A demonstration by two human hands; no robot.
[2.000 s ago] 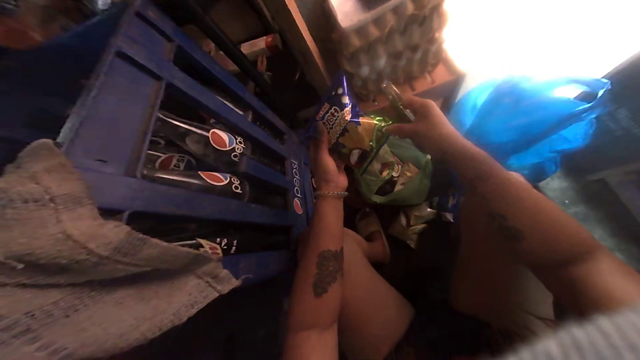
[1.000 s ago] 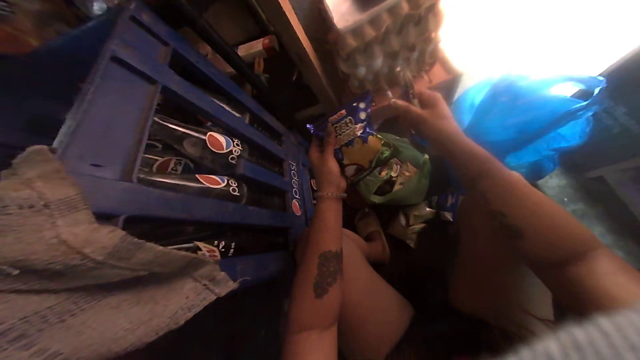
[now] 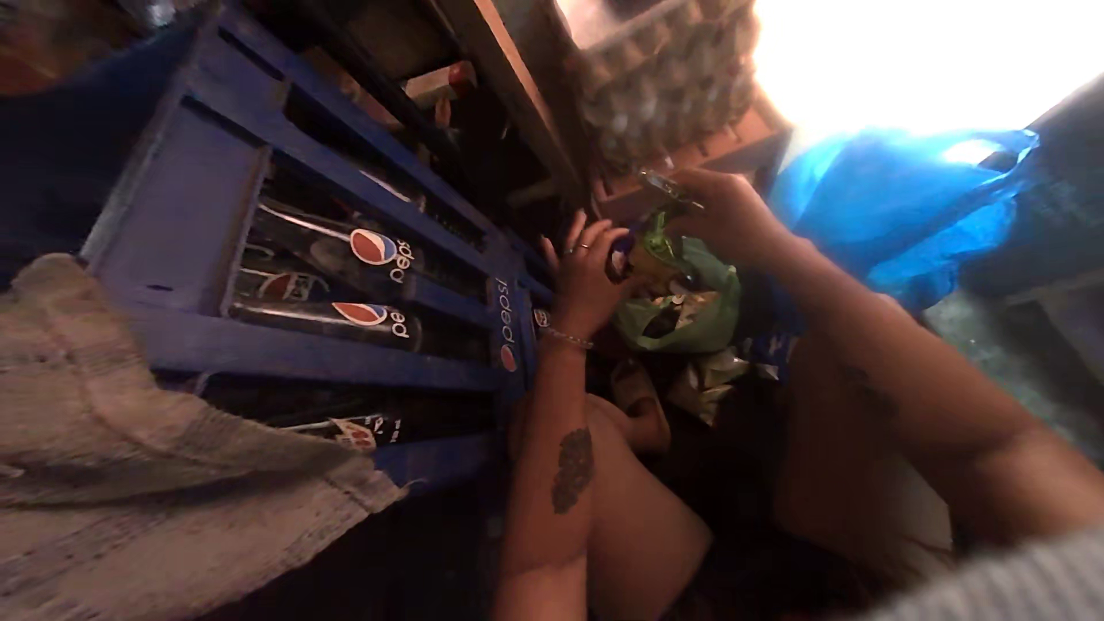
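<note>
My left hand is at the left edge of an open green plastic bag, its fingers bent over a dark blue snack packet; whether it grips the packet is unclear. My right hand holds a small shiny metal tool, possibly scissors, above the bag's right side. Between the hands, a yellow-green packet stands in the bag. More snack packets lie inside it. The right hand's fingertips are partly hidden.
On the left stands a blue plastic Pepsi crate with glass bottles, a grey cloth over its near corner. Stacked egg trays are behind the bag. A blue plastic bag is at the right. Foil packets lie below the green bag.
The blue packet, earlier held up in my left hand, is now lower and mostly hidden behind that hand. My left hand has turned over toward the green bag. The right hand keeps the tool.
</note>
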